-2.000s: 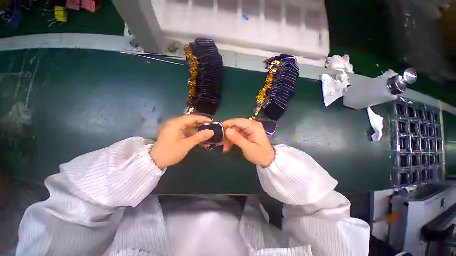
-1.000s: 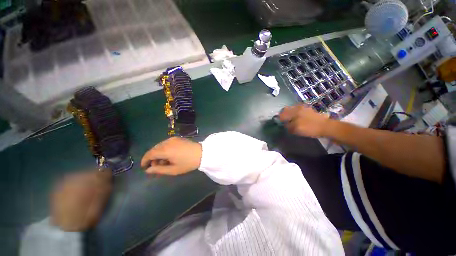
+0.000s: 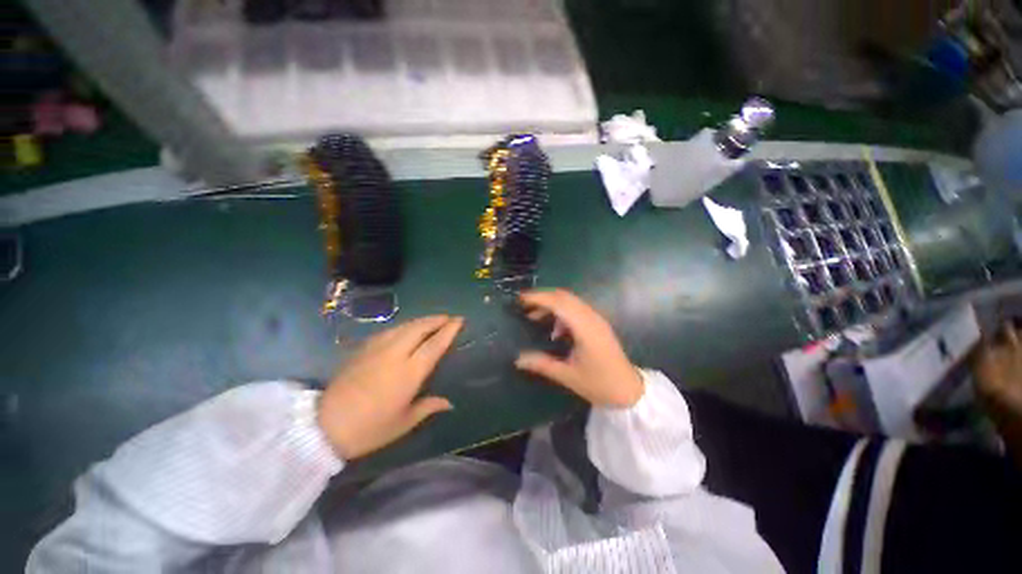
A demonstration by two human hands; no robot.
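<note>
Two curved stacks of dark screen modules with gold flex edges stand on the green mat, the left stack (image 3: 368, 219) longer than the right stack (image 3: 521, 213). A silvery-rimmed dark piece (image 3: 372, 304) lies at the left stack's front end. My left hand (image 3: 387, 387) is low over the mat in front of it, fingers stretched out, nothing seen in it. My right hand (image 3: 577, 350) has thumb and fingers apart, fingertips near the right stack's front end, with nothing clear between them. The picture is slightly blurred.
A white blister tray (image 3: 392, 79) lies behind the rail. Crumpled wipes (image 3: 625, 168) and a white bottle (image 3: 689, 168) stand right of the stacks. A case tray (image 3: 841, 241) is further right. Another person's hand (image 3: 997, 364) shows at the right edge, a silvery-rimmed piece (image 3: 10, 257) at the left.
The dark unit held in both my hands two seconds ago is no longer in them. The view swung right, then back left. The other person's hand has moved away to the right edge.
</note>
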